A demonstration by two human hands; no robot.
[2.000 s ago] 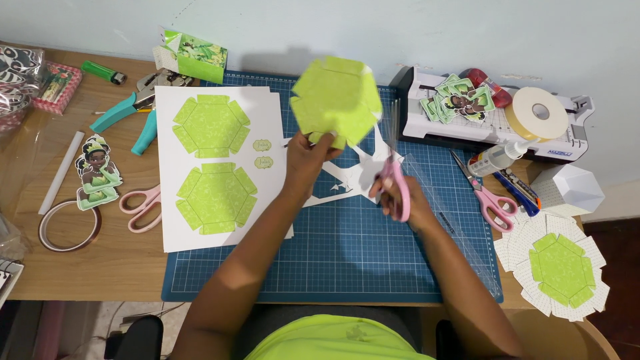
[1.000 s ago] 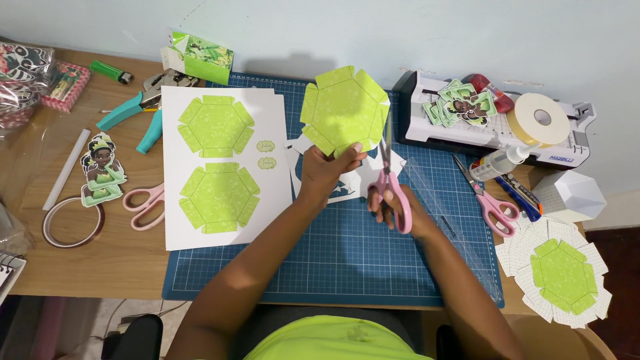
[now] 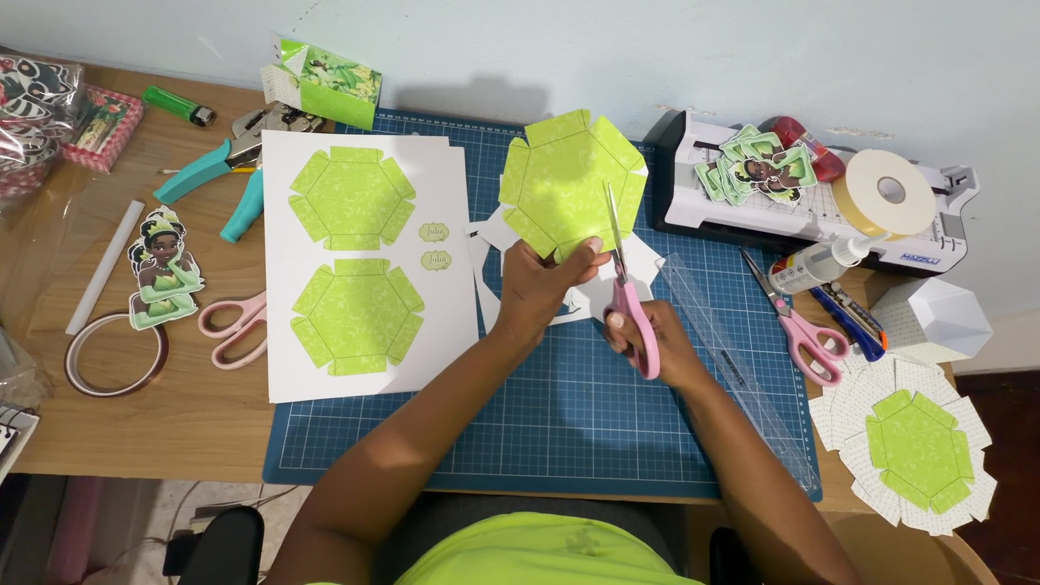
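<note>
My left hand (image 3: 540,284) pinches the lower edge of a green patterned hexagonal paper cutout with side tabs (image 3: 569,183), raised above the blue cutting mat (image 3: 520,439). In my right hand (image 3: 658,341) is a pair of pink-handled scissors (image 3: 630,313), pointing up, their blades overlapping the cutout's lower right part. Whether the blades touch the paper cannot be told. White paper offcuts (image 3: 642,264) lie on the mat beneath my hands. To the left, printed sheets (image 3: 443,325) bear two more green hexagonal shapes and two small labels with writing.
A clear ruler (image 3: 731,366), second pink scissors (image 3: 812,341), glue bottle (image 3: 816,264) and utility knife (image 3: 849,313) are at right. Behind them, a paper trimmer (image 3: 812,203) carries a tape roll (image 3: 886,193). Cut shapes (image 3: 918,451) are stacked lower right. Turquoise-handled pliers (image 3: 199,171) lie left.
The green cutout has turned and shifted in my left hand. The scissors' blades, beside its right edge a second ago, now overlap its face.
</note>
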